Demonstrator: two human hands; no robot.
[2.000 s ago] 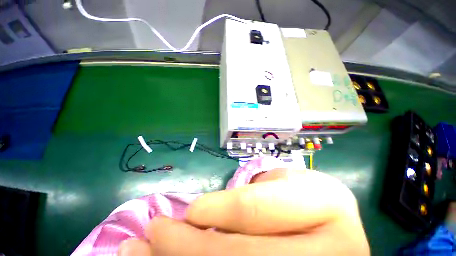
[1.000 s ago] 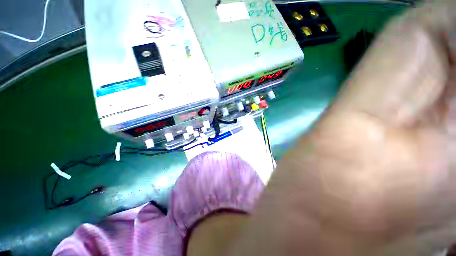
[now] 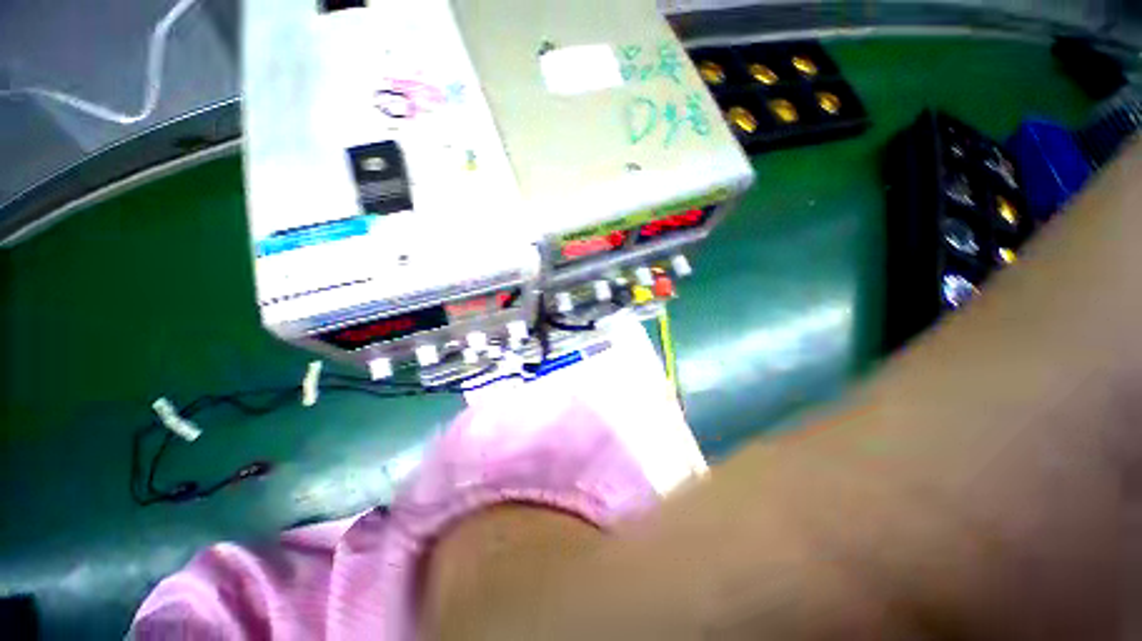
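Note:
A pink striped sleeve (image 3: 294, 582) comes in from the bottom left, its cuff bunched in front of the white paper (image 3: 645, 401). Large, blurred bare skin (image 3: 864, 476) runs from the cuff to the right edge, very near the camera. It seems to be forearm or hand; no fingertips show, and I cannot tell whether both my hands are in it. Nothing held is visible. A white-topped power supply (image 3: 376, 276) and a beige-topped one (image 3: 601, 138) stand side by side, red digits lit. A blue pen (image 3: 564, 361) lies on the paper. Black test leads (image 3: 226, 401) lie left on the green mat.
A shallow black tray (image 3: 783, 107) with yellow-centred parts is behind, right of the supplies. A deep black tray (image 3: 920, 188) with round parts stands at right, partly covered by the skin. A blue bin (image 3: 1046, 160) is beyond it. A white cable (image 3: 144, 94) hangs at upper left.
Since two seconds ago, the view has moved closer and right. The fingers seen over the sleeve are no longer visible. Since one second ago, the blurred skin sits lower, uncovering the deep tray.

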